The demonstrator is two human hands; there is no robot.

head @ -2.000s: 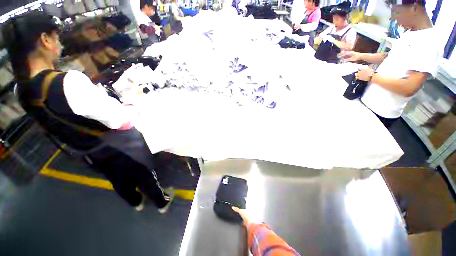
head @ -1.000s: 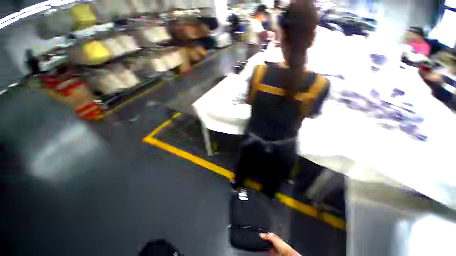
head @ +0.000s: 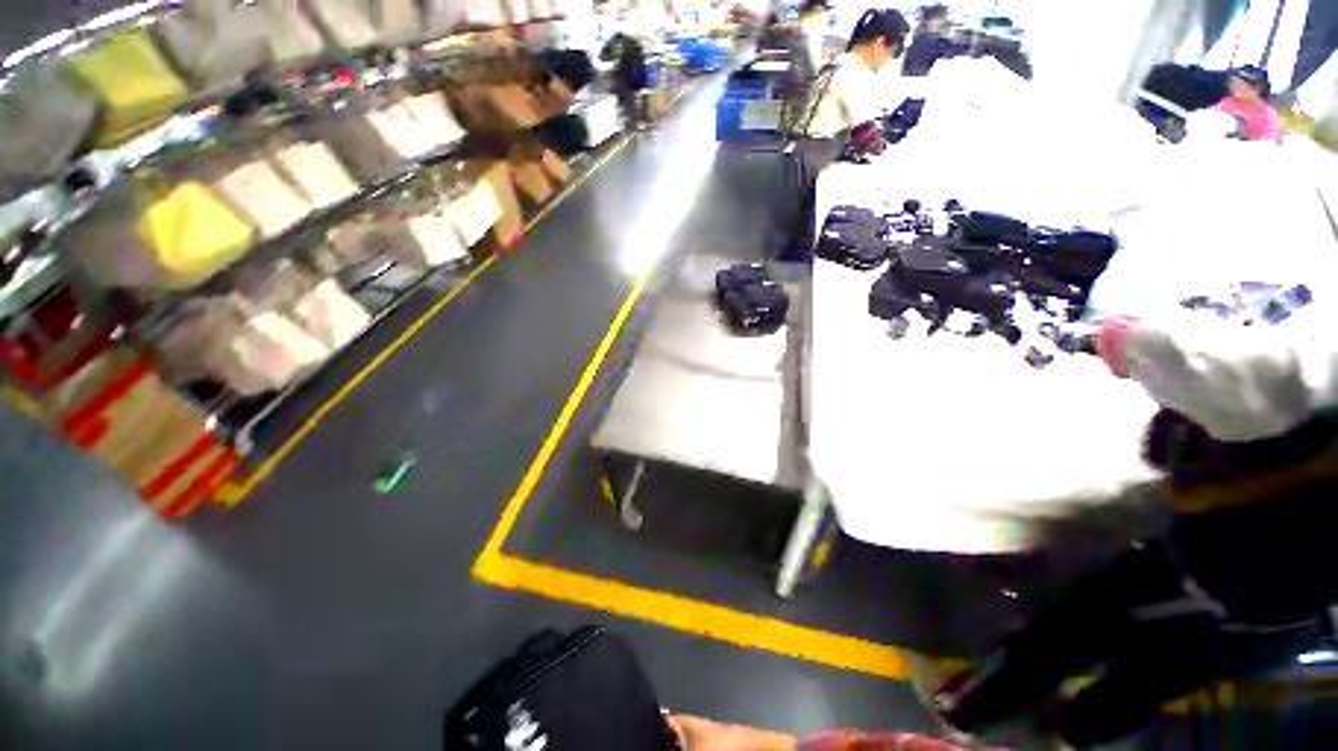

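Observation:
A black zippered bag [head: 602, 682] with a small white logo is low in the view, cut off by the bottom edge. I cannot tell whether a second black bag overlaps it. My right hand [head: 687, 732] is at the bag's right side and holds it, mostly hidden by the bag and the picture's edge. A red patterned sleeve shows beside it. My left hand is not in view.
Black bags [head: 751, 298] sit on a low side table [head: 697, 393]. More black bags [head: 939, 267] lie on the white-covered table [head: 939, 455]. A person [head: 1247, 514] leans there at right. Racks of tote bags [head: 272, 201] and red-taped cartons [head: 140, 426] stand left.
The view has swung left from the metal table to the aisle and racks. The bag in my right hand is off the metal table and now lower left in the picture. The nearby person now bends over the white table.

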